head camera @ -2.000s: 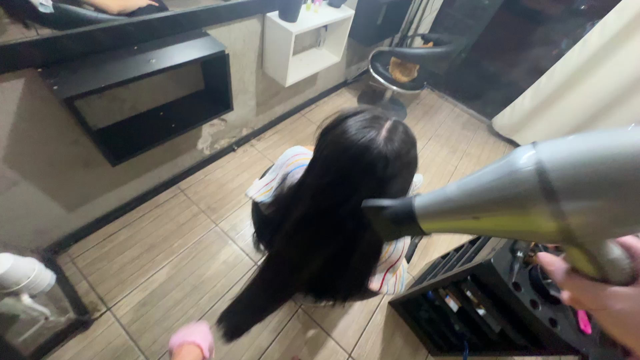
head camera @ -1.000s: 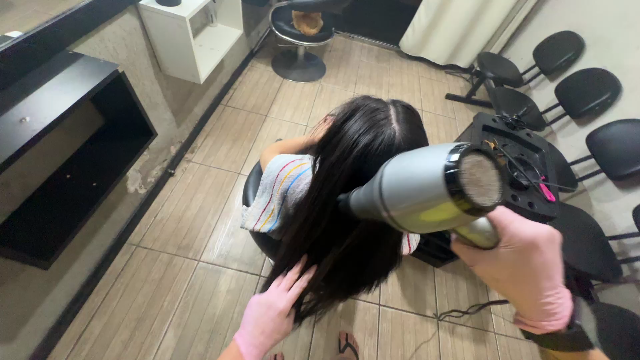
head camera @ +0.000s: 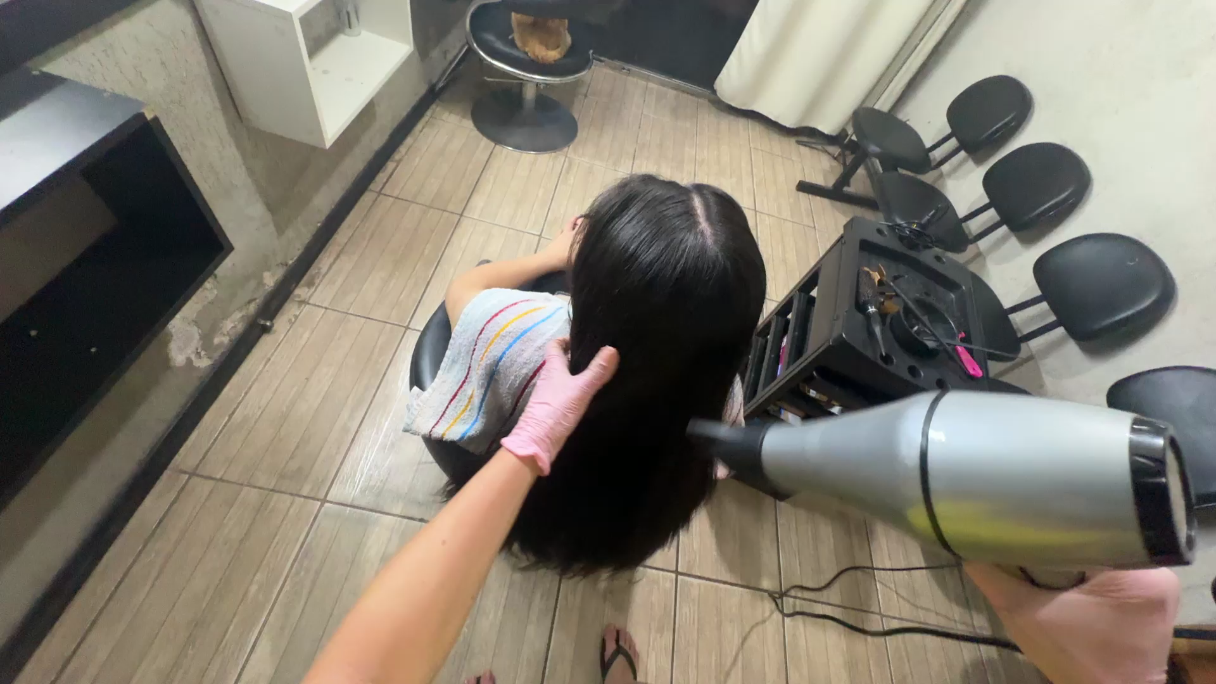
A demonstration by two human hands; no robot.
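Observation:
A seated person with long dark hair (head camera: 655,380) faces away from me, a striped towel (head camera: 489,366) over the shoulders. My left hand (head camera: 560,399), in a pink glove, lies at the left side of the hair beside the towel; thumb and fingers are spread, some fingertips hidden. In my right hand (head camera: 1092,617), also in a pink glove, is a silver hair dryer (head camera: 950,475) with a black nozzle that points left at the right side of the hair. The dryer's body hides much of its handle and my fingers.
A black salon trolley (head camera: 855,313) with tools and a pink-handled item stands right of the person. Black chairs (head camera: 1102,285) line the right wall. A dark wall shelf (head camera: 104,247) and a white one (head camera: 313,76) are at left. The dryer's cord (head camera: 855,617) trails over the tiled floor.
My left hand has moved up from the lower lengths of the hair to beside the towel. The dryer has swung round, so its nozzle now points left from the right of the hair.

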